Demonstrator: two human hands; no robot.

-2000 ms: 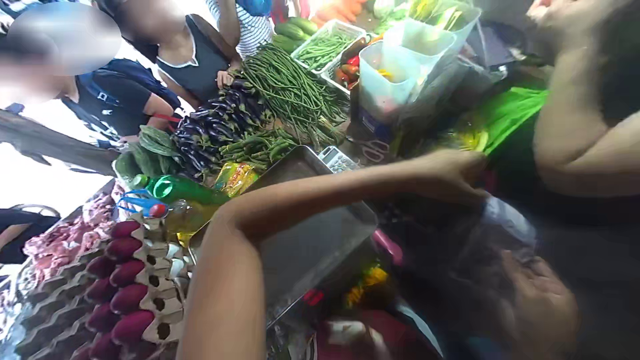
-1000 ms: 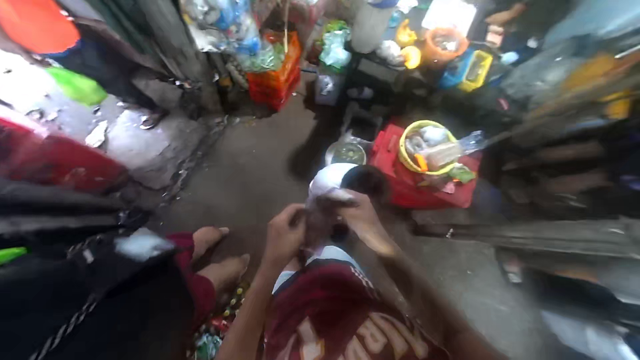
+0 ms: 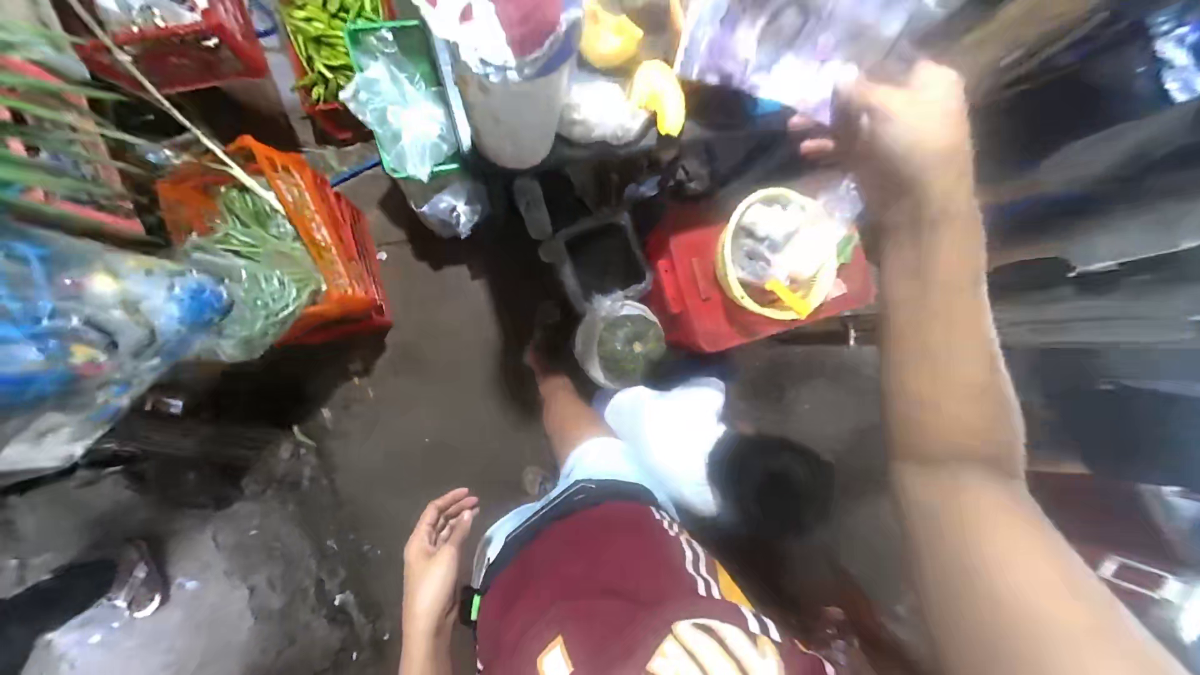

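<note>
My left hand [image 3: 441, 530] hangs low beside my maroon shirt, its fingers apart and nothing in them. At the upper right, my right arm is stretched out, and my right hand [image 3: 891, 122] is at a blurred bunch of clear plastic bags [image 3: 806, 56]. Whether its fingers grip the plastic is not clear. Below and left of that hand, a yellow-rimmed round basket [image 3: 727, 253] with plastic-wrapped items stands on a red box [image 3: 698, 319]. A round tub with greenish contents [image 3: 630, 347] is left of the box.
A person in a white shirt [image 3: 670, 436] is close in front of me. Orange crate [image 3: 361, 253] with bagged greens, green basket [image 3: 441, 108], white bucket [image 3: 516, 112] and yellow squash pieces [image 3: 658, 94] lie beyond. Bagged goods [image 3: 94, 328] hang at left; a foot [image 3: 141, 581] is lower left.
My hands were together in front of my body one second ago; now they are apart, the right one stretched far forward, the left one lowered at my side. The view has swung strongly since the first frame.
</note>
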